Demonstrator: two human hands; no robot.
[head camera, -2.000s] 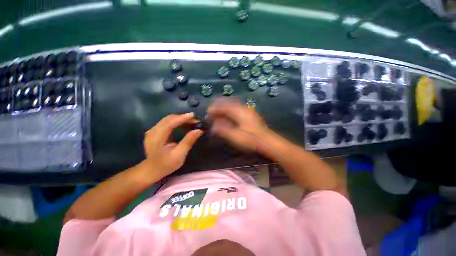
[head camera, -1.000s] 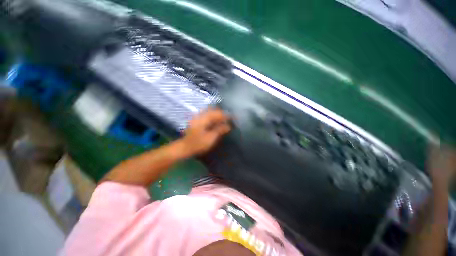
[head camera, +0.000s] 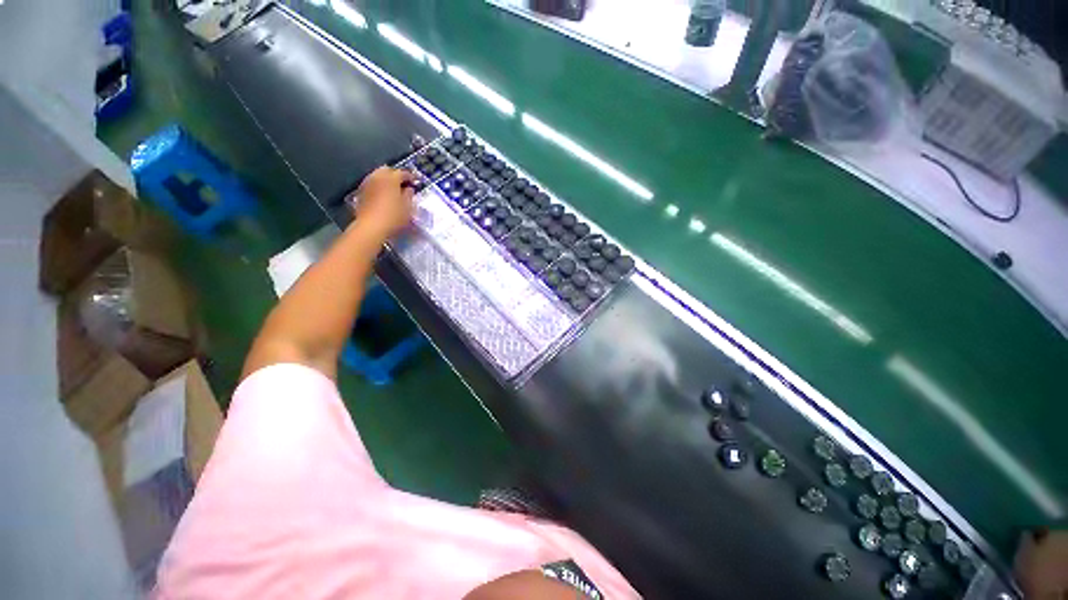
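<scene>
My left hand (head camera: 384, 202) is at the far-left end of the left-hand clear tray (head camera: 474, 307). Its fingertips are on a small closed black unit (head camera: 409, 183) at the tray's pockets. Rows of closed black units (head camera: 545, 215) fill the tray's far part; the near pockets are silvery and empty. My right hand (head camera: 1041, 567) shows only in part at the lower right edge, cut off, and its fingers cannot be made out. Greenish board-fitted halves (head camera: 890, 516) lie clustered on the black mat (head camera: 632, 434). A few dark rounds (head camera: 732, 454) lie beside them.
The green belt (head camera: 656, 152) runs beyond the pale metal edge. A box (head camera: 993, 111) and a clear plastic bag (head camera: 861, 88) are on the far side. Blue stools (head camera: 193, 176) and cardboard boxes (head camera: 123, 293) stand on the floor at left.
The view has turned left towards the left-hand tray. My hands have parted: the left has reached to the tray's far-left end, the right has moved to the lower right picture edge.
</scene>
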